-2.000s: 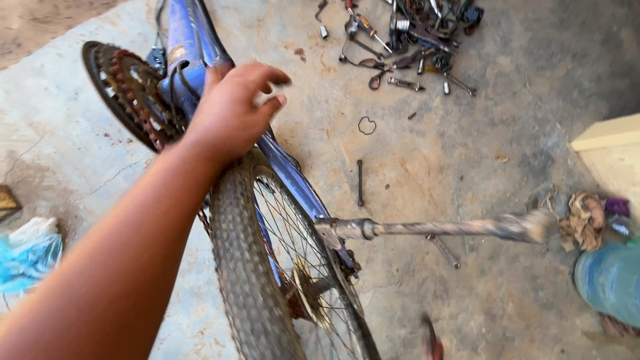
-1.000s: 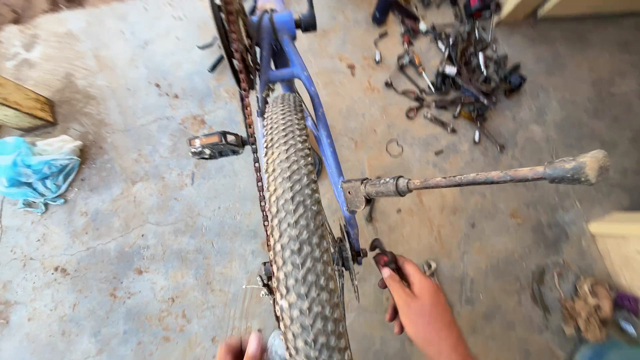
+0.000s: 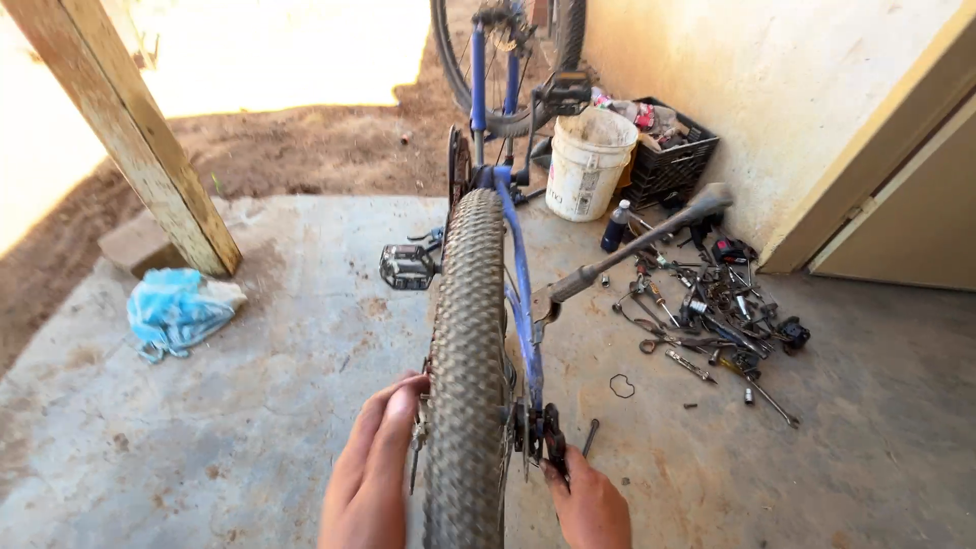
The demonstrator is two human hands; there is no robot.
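Observation:
A blue bicycle stands upside down, its knobby rear tyre (image 3: 469, 366) toward me. My left hand (image 3: 377, 457) is at the left side of the rear wheel, fingertips near the axle area; what they touch is hidden. My right hand (image 3: 587, 496) grips dark pliers or a wrench (image 3: 555, 438) whose head is at the axle end on the wheel's right side. The blue frame stay (image 3: 521, 267) runs down to that axle. The kickstand (image 3: 625, 255) sticks out to the upper right. A black pedal (image 3: 408, 267) is left of the tyre.
Scattered hand tools (image 3: 709, 313) lie on the concrete at the right, with a dark bottle (image 3: 615, 226) beside them. Behind are a white bucket (image 3: 587, 164) and a black crate (image 3: 675, 164). A blue cloth (image 3: 179, 309) lies by a wooden post (image 3: 145, 145) at the left.
My view has tilted up to the front wheel and wall. The right hand's tool has come to the axle end, and my left hand has moved up beside the wheel.

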